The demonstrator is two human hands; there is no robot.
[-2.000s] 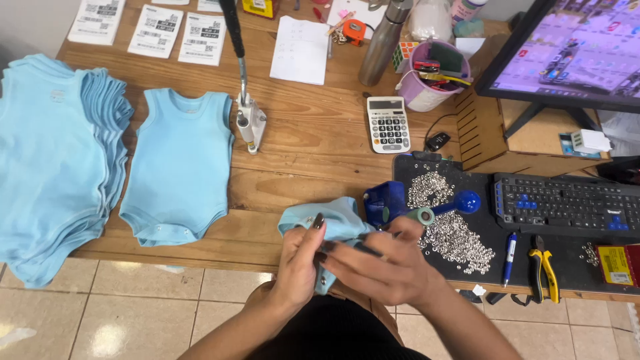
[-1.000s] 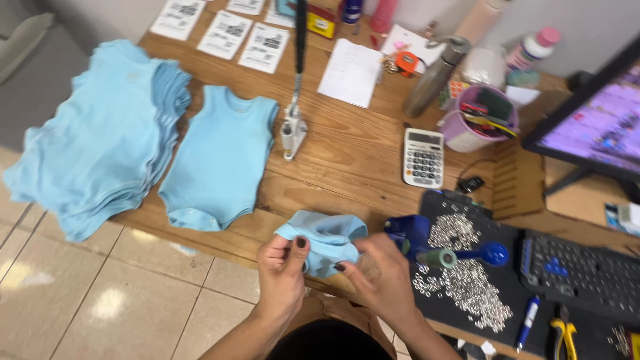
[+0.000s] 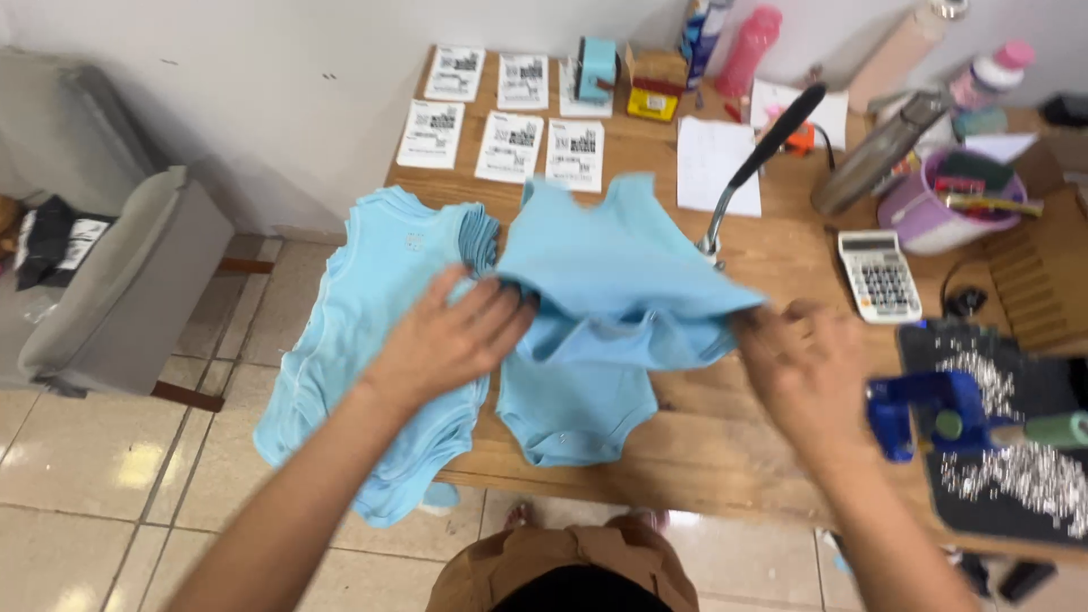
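Note:
A light blue sleeveless baby bodysuit (image 3: 616, 255) is spread in the air between my hands, somewhat blurred. My left hand (image 3: 459, 336) grips its left side and my right hand (image 3: 799, 365) its right side. Beneath it another blue bodysuit (image 3: 578, 412) lies flat on the wooden table, its upper part hidden. To the left, a stack of blue bodysuits (image 3: 382, 340) overhangs the table's front edge. Behind the held garment, a hand press with a long black-gripped lever (image 3: 778, 136) stands on the table, its base mostly covered.
Printed cards (image 3: 510, 146) lie along the back. A calculator (image 3: 880, 276), a purple bucket of tools (image 3: 948, 208) and a steel bottle (image 3: 880, 153) stand right. Blue snap pliers (image 3: 931, 408) and loose metal snap parts (image 3: 1020, 476) rest on a black mat (image 3: 960, 518). A grey armchair (image 3: 127, 263) is left.
The bunched bodysuit near the table's front edge has been raised and opened out over the flat one, my hands moving apart, left and away from me. The view has swung left.

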